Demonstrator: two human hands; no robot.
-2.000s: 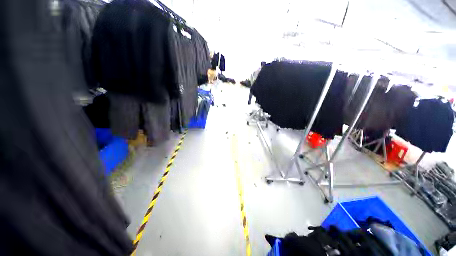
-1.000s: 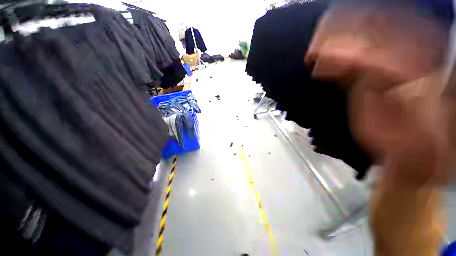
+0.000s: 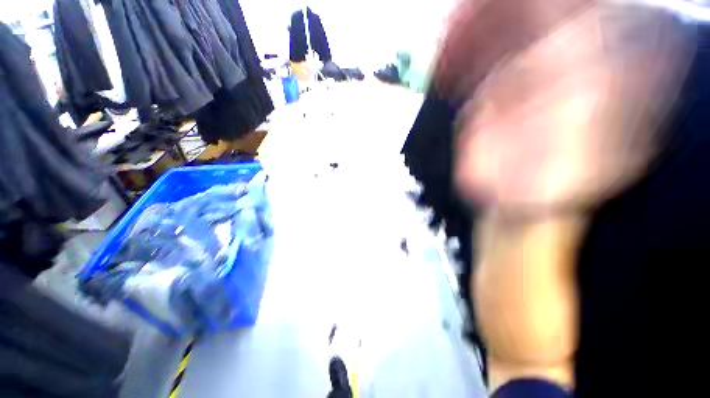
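Note:
My right hand (image 3: 545,132) is raised close to the camera at the upper right. It is large and badly blurred, with a tan forearm and a dark blue cuff below it. Whether its fingers are open, closed or holding something cannot be told. Dark hung garments (image 3: 646,272) fill the right side behind and beside the hand and forearm. My left hand is not in view.
A blue bin (image 3: 261,291) of crumpled grey-blue cloth stands at left on the pale floor. Grey garments (image 3: 159,58) hang beyond it. A black shoe (image 3: 338,377) shows at bottom centre. Dark clothing (image 3: 309,35) hangs far ahead.
The view has moved forward along the aisle, so the blue bin is nearer and larger. My right hand, absent two seconds ago, came in at right and now shows farther left, with more forearm.

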